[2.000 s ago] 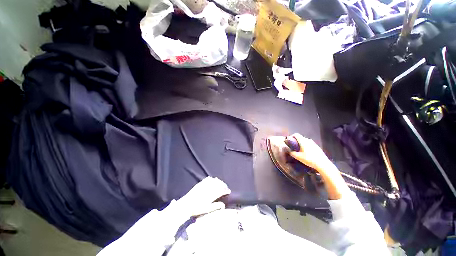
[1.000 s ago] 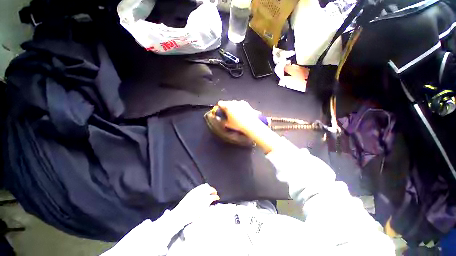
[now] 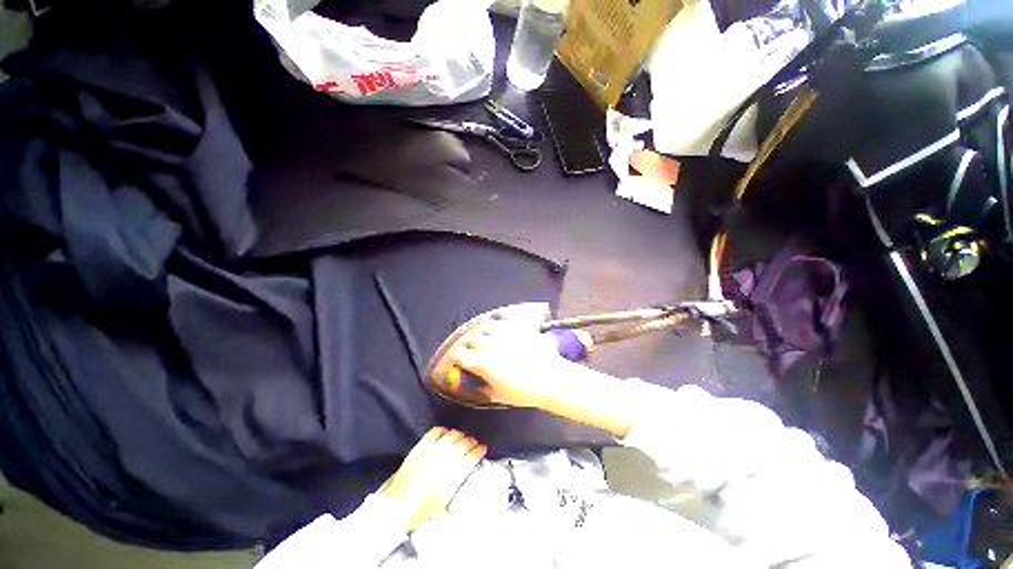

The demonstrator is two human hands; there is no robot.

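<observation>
A steam iron (image 3: 453, 353) stands on a dark navy garment panel (image 3: 444, 267), its tip pointing left. My right hand (image 3: 513, 372) grips its handle, part of which shows purple behind the hand. The hose and cord run right from the iron's rear. My left hand (image 3: 442, 465) rests at the panel's near edge, just below the iron, fingers together; whether it holds the cloth is unclear. A thin raised line (image 3: 397, 311) shows on the panel left of the iron. A large draped pile of dark panels (image 3: 122, 378) lies at left.
Scissors (image 3: 522, 153), a phone (image 3: 573, 133), a bottle (image 3: 538, 47), a plastic bag (image 3: 383, 72) and a brown packet (image 3: 613, 45) lie at the back. A hose support (image 3: 766, 150) stands at right beside dark garments with white piping (image 3: 928, 300). Paper scraps (image 3: 647, 178) lie near the phone.
The iron in my right hand has moved from the table right of the panel onto it, first to its upper part, then down toward my left hand. The view has shifted slightly.
</observation>
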